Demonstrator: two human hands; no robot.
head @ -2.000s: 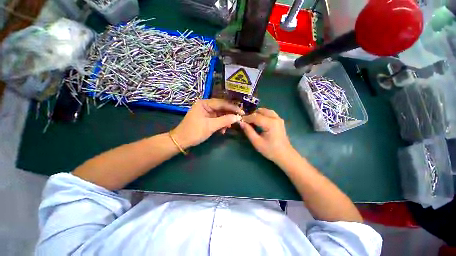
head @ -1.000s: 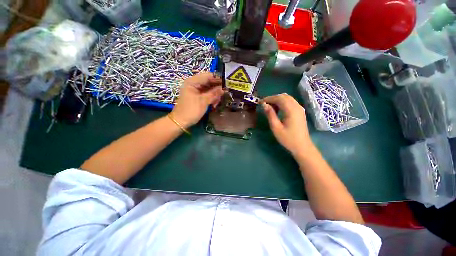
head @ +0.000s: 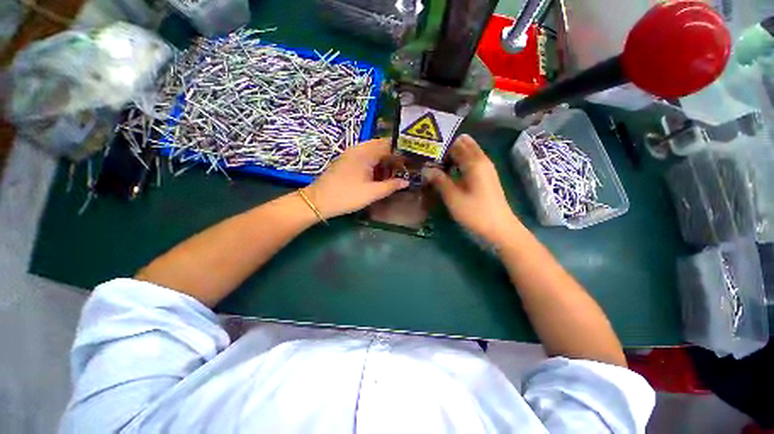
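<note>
The green and dark metal hand press [head: 458, 42] stands at the centre back, with a white warning label [head: 429, 132] on its front. My left hand [head: 358, 175] is at the left side of the small dark press fixture [head: 411, 175], fingertips against it. My right hand [head: 472, 188] is at the fixture's right side, fingers bent around its edge. No metal pin can be made out between the fingers; the fingertips are small and partly hidden by the press head. The brownish press base plate [head: 399, 212] shows below the fixture.
A blue tray [head: 373, 102] heaped with metal pins lies left of the press. A clear parts box [head: 613, 174] with pins stands right. The lever's red knob [head: 676, 49] hangs above it. A crumpled clear bag [head: 85, 80], dark smartphone [head: 123, 169] and red bin [head: 512, 63] also show.
Both hands first parted from their meeting point before the press, uncovering the base plate. Now they are close together again at the fixture. The whole view has shifted slightly.
</note>
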